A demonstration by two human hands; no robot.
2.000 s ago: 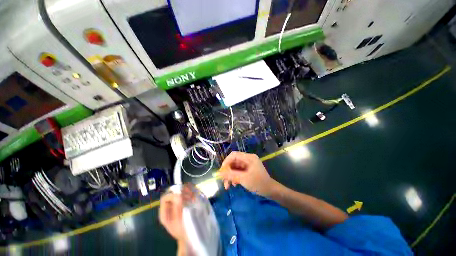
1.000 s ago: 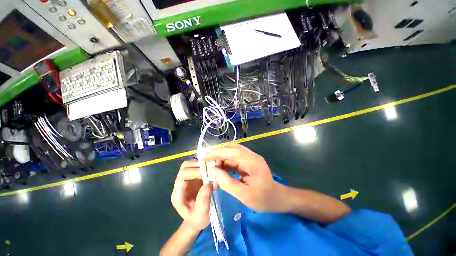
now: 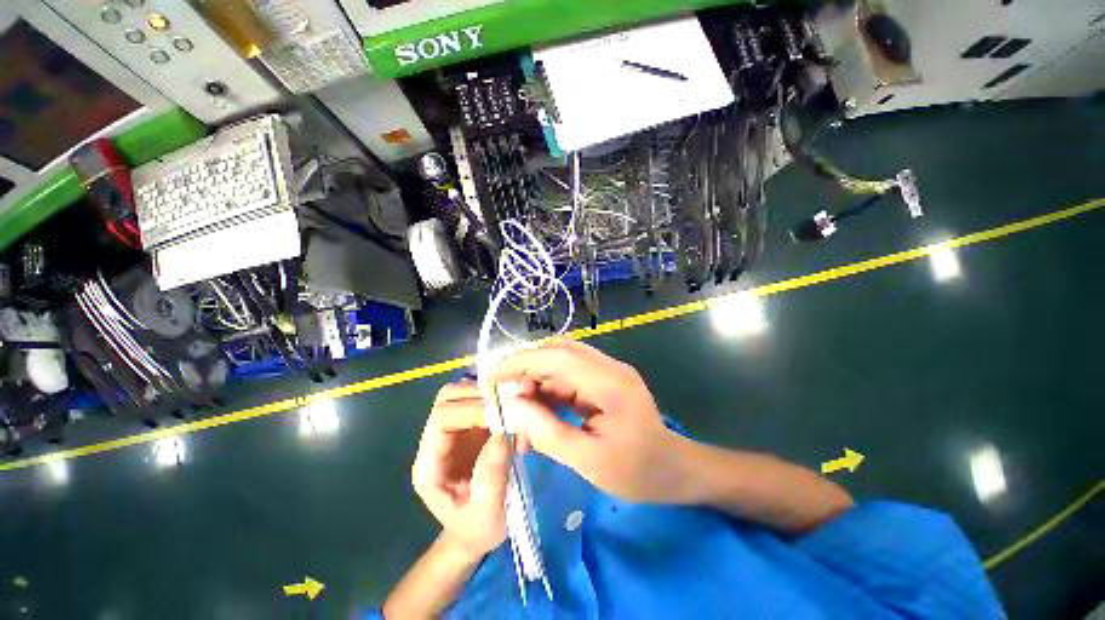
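A white component reel (image 3: 522,533) is seen edge-on below my fingers, its flat sides upright. My left hand (image 3: 461,466) grips it at its left side near the top. My right hand (image 3: 582,418) is closed at the reel's upper edge, fingertips pinching a small pale piece of the white component tape. The component tape (image 3: 531,281) rises from the hands in loose loops toward the feeders. What exactly lies between the fingertips is too small and partly hidden to tell.
Tape feeders (image 3: 715,194) stand below the green Sony bar (image 3: 485,46). A record sheet (image 3: 636,97) on a teal-edged clipboard carries a dark pen (image 3: 656,70). A small loaded reel (image 3: 431,254) is left of the feeders, and a keyboard (image 3: 218,191) is farther left.
The view has tilted down since the first frame. My right hand has moved left to meet my left hand at the reel, which has turned edge-on. Since the second frame there is little change.
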